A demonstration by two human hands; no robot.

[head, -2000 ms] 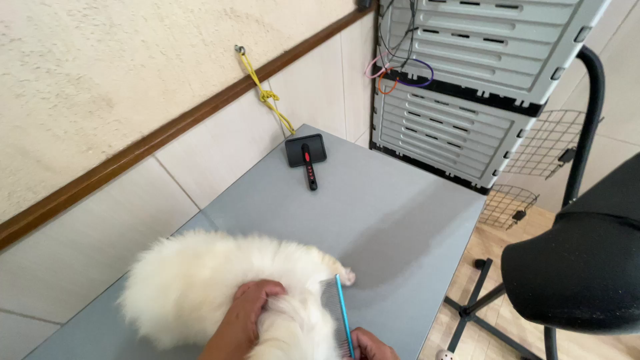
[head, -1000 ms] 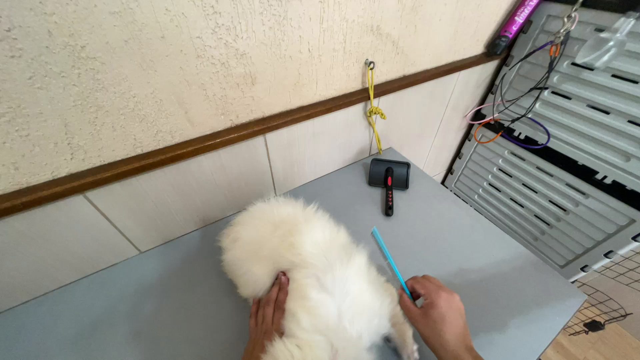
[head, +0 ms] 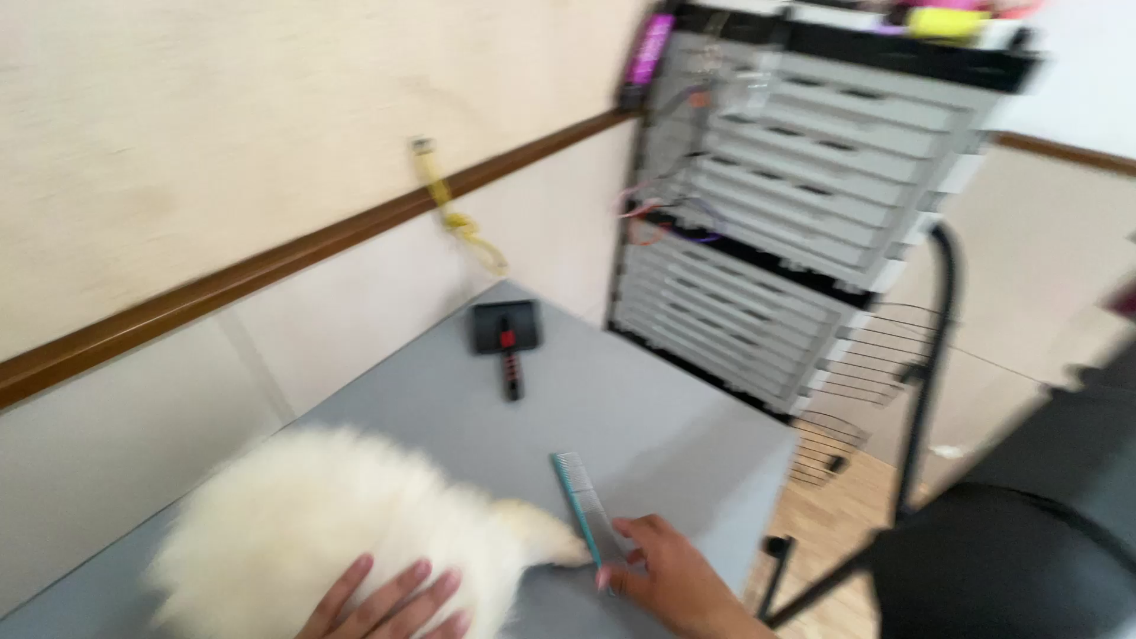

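Observation:
A fluffy cream-white animal [head: 346, 524] is at the lower left on a grey tabletop [head: 639, 399]; its head is not visible, and one leg stretches out to the right. My left hand [head: 390, 603] rests on its coat with the fingers spread. Just right of the leg, my right hand [head: 666, 568] holds the lower end of a metal grooming comb with a blue spine [head: 581, 501] between thumb and fingers. The comb's teeth face right, and its far end points up and left. A black slicker brush [head: 506, 328] with a red-marked handle lies near the table's far corner.
A yellow cord [head: 457, 222] hangs on the wall behind the corner. Grey slatted plastic panels [head: 799, 169] stand beyond the table, with looped cords hanging on them. Wire racks [head: 865, 355], a black stand tube [head: 927, 390] and a large dark object [head: 1021, 524] are on the right.
The comb in my right hand now shows its toothed flat side rather than its narrow blue edge. The view has swung right and up since one second ago.

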